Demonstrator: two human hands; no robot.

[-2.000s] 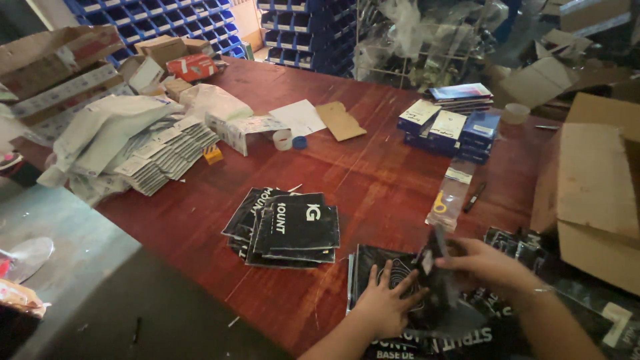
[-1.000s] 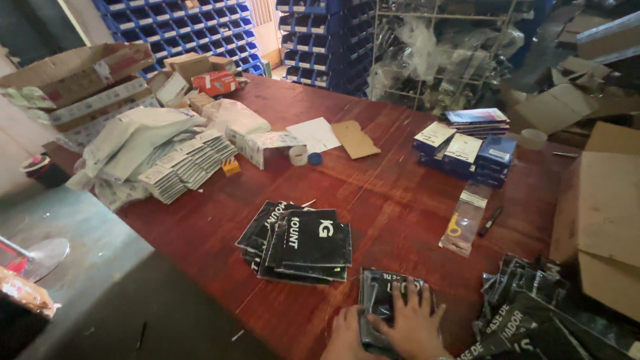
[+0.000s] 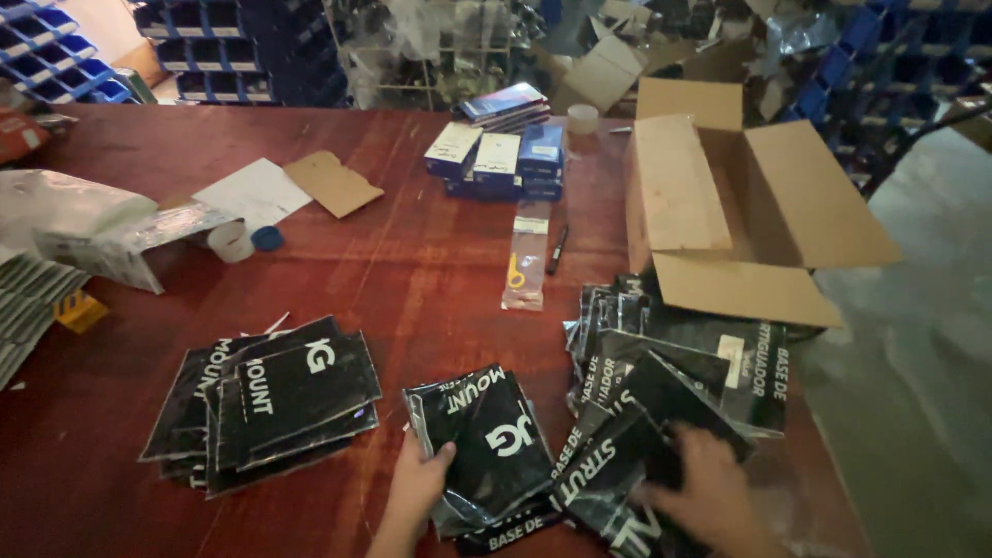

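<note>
My left hand (image 3: pixel 422 477) grips the left edge of a folded black printed plastic bag (image 3: pixel 484 449), thumb on top, at the lower middle of the view. Other black bags lie under it. My right hand (image 3: pixel 701 492), blurred, is over the loose pile of black printed bags (image 3: pixel 620 465) at the right; whether its fingers pinch one cannot be told. To the left, a stack of folded black bags (image 3: pixel 302 395) lies on the red-brown table (image 3: pixel 325 287), apart from both hands.
An open cardboard box (image 3: pixel 686 194) stands behind the right pile. Farther back are blue and white small boxes (image 3: pixel 496 159), a clear packet (image 3: pixel 527 260) and a black marker (image 3: pixel 557 249). Cardboard (image 3: pixel 333 184), a blue cap (image 3: pixel 267 238) and stacked grey packets (image 3: pixel 35 298) lie left.
Both hands were together on the folded bag a second ago; my right hand has moved right to the loose pile, while my left is at the bag's left edge. The view has turned right.
</note>
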